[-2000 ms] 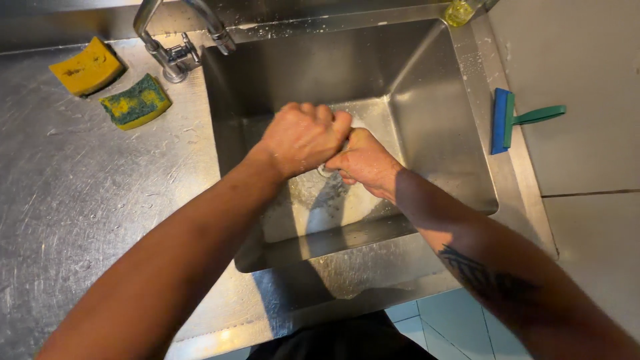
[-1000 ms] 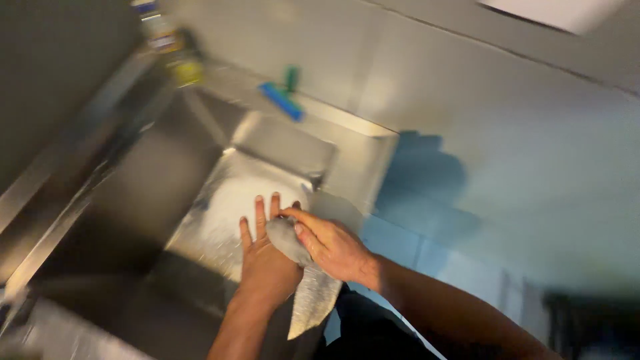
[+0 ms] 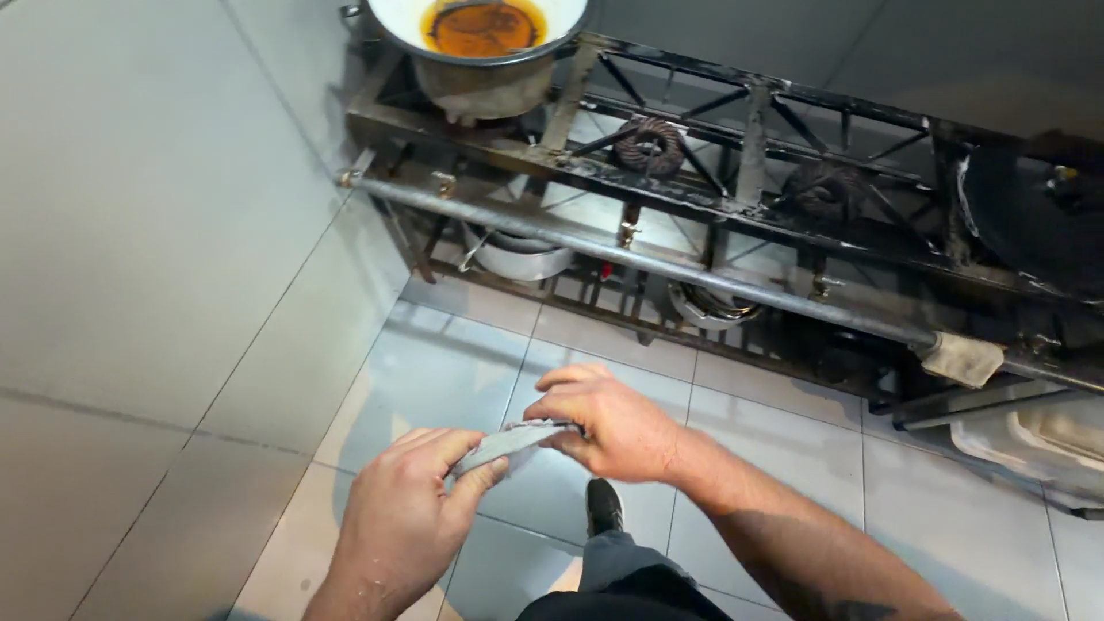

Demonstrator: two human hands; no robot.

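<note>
A grey cloth (image 3: 516, 442) is held folded between both my hands, in front of my body and above the tiled floor. My left hand (image 3: 418, 492) pinches its left end between thumb and fingers. At the other end, my right hand (image 3: 604, 423) grips the cloth with curled fingers, its palm side partly hidden.
A gas stove (image 3: 673, 203) with black grates runs across the top. On its left end sits a pot (image 3: 483, 82) with orange-brown liquid. A dark pan (image 3: 1035, 216) rests at the right. Pots (image 3: 522, 259) stand on the lower shelf. A tiled wall (image 3: 155, 216) rises at left.
The view has swung from the sink to the stove. Two seconds ago my hands were together in the sink; one second ago they held the cloth beside it, and now they hold it above the floor.
</note>
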